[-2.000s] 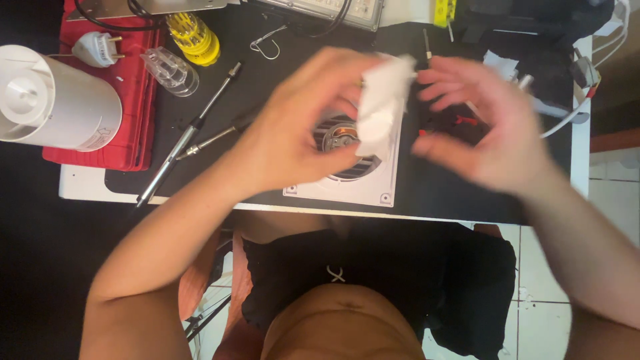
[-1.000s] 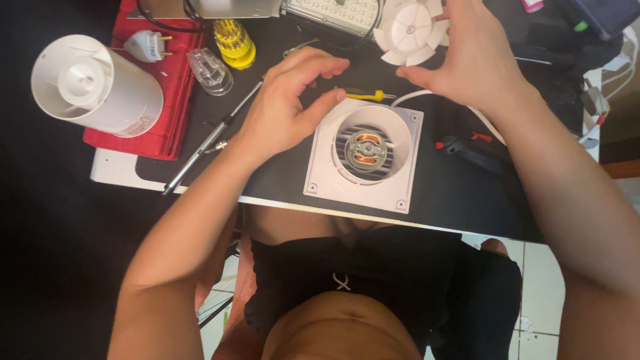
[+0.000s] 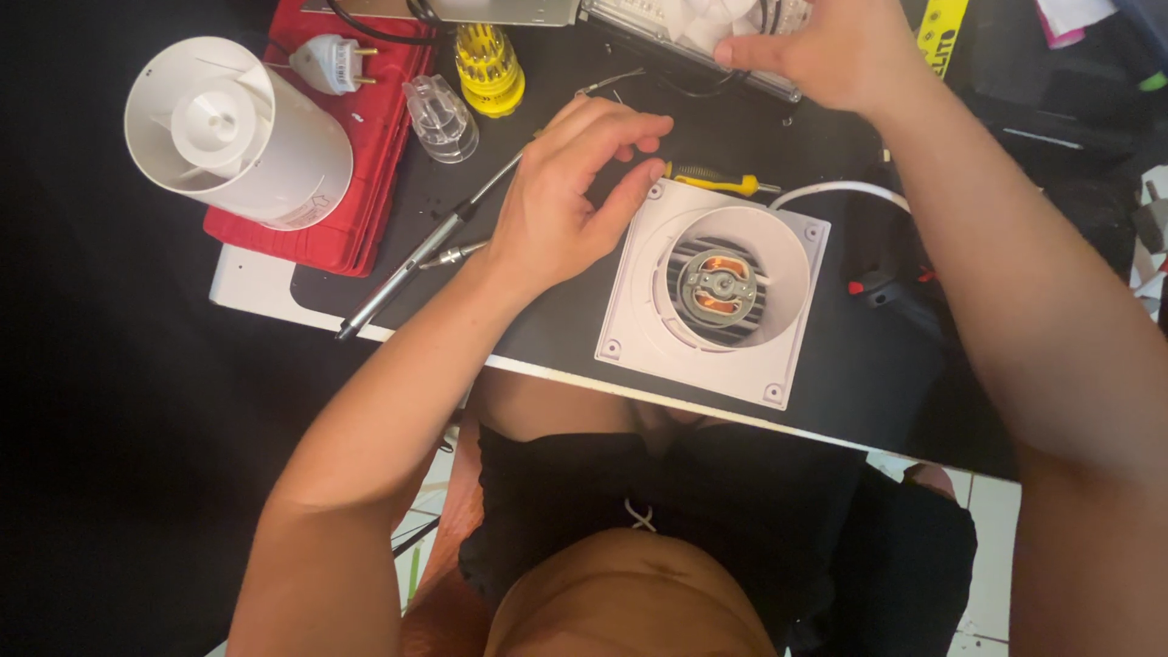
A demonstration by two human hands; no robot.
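Note:
A white square exhaust fan housing [image 3: 630,301] lies near the table's front edge, its round duct collar facing up and an electric motor with copper windings [image 3: 721,287] inside. My left hand [image 3: 575,182] is just left of the housing's upper corner, fingers apart and holding nothing. At the top edge of the view, my right hand [image 3: 821,55] is at a white fan impeller [image 3: 712,23], which is over an LED floodlight; its fingers are partly cut off, so its grip is unclear. A yellow-handled screwdriver [image 3: 721,181] lies behind the housing.
At left a white duct cylinder [image 3: 301,164] rests on a red case [image 3: 365,201] beside a plug adapter [image 3: 333,64]. Nearby are a yellow bit holder [image 3: 490,73], its clear cap [image 3: 440,119] and a long metal pen-like tool [image 3: 401,274]. A white cable [image 3: 844,188] runs right from the housing.
Two seconds ago both hands were above the housing with a white part blurred between them. The right hand has since moved away toward the floodlight, with the impeller beside it.

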